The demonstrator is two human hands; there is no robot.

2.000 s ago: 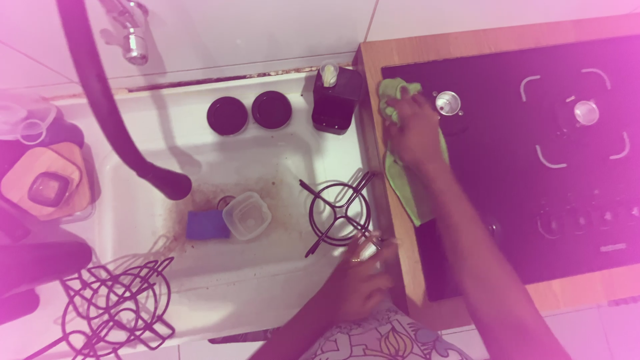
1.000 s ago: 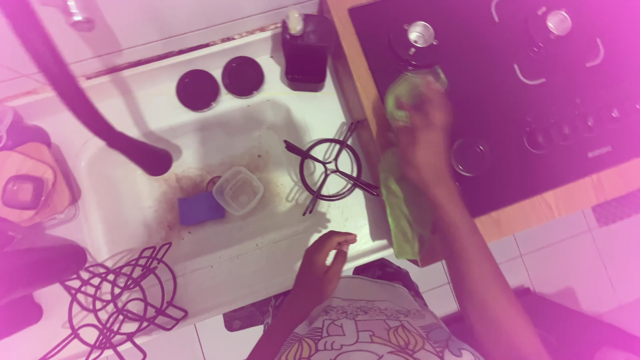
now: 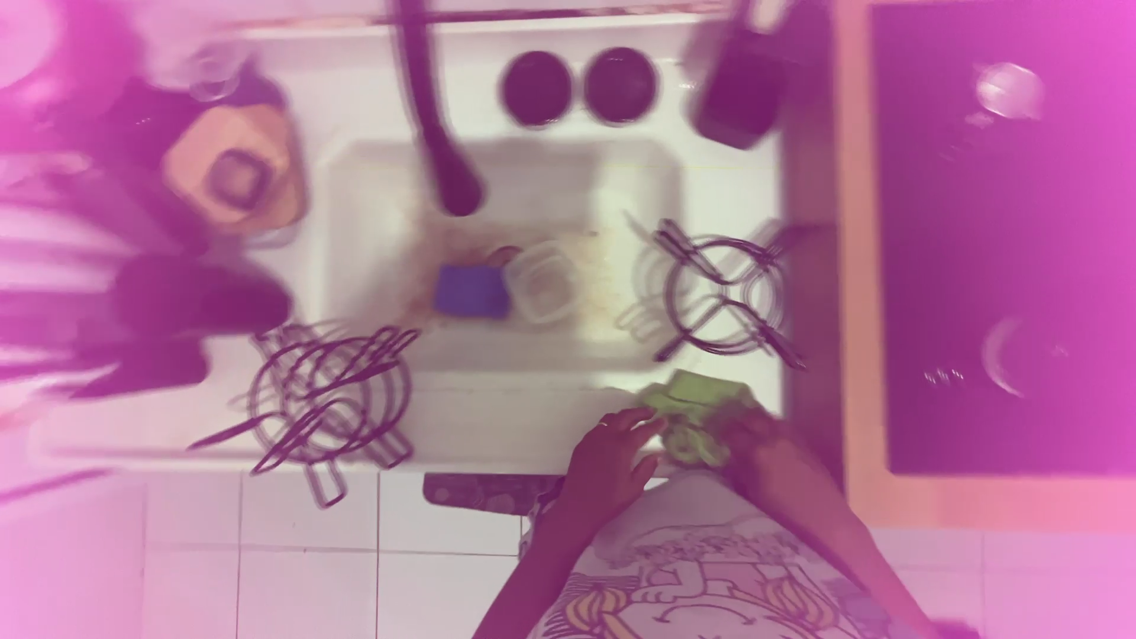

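A crumpled green cloth (image 3: 697, 404) is bunched over the sink's front edge, close to my body. My right hand (image 3: 754, 448), blurred, grips its right side. My left hand (image 3: 612, 453) is at its left side, fingers bent and apart; whether they touch the cloth is unclear. Just beyond the cloth, a black wire burner grate (image 3: 672, 297) rests on the sink's right ledge. More grates (image 3: 333, 395) lie stacked at the sink's front left. In the basin, a blue sponge (image 3: 472, 291) sits beside a clear plastic container (image 3: 543, 282).
A black faucet spout (image 3: 453, 177) hangs over the basin. Two round black burner caps (image 3: 537, 89) and a dark soap dispenser (image 3: 744, 89) stand along the back ledge. The black glass cooktop (image 3: 1003, 248) in its wooden counter is at right. Dishes and a wooden board (image 3: 209, 164) are at left.
My right hand has moved left with the green cloth, off the cooktop to the sink's front edge. My left hand is now beside the cloth. The view has shifted and turned.
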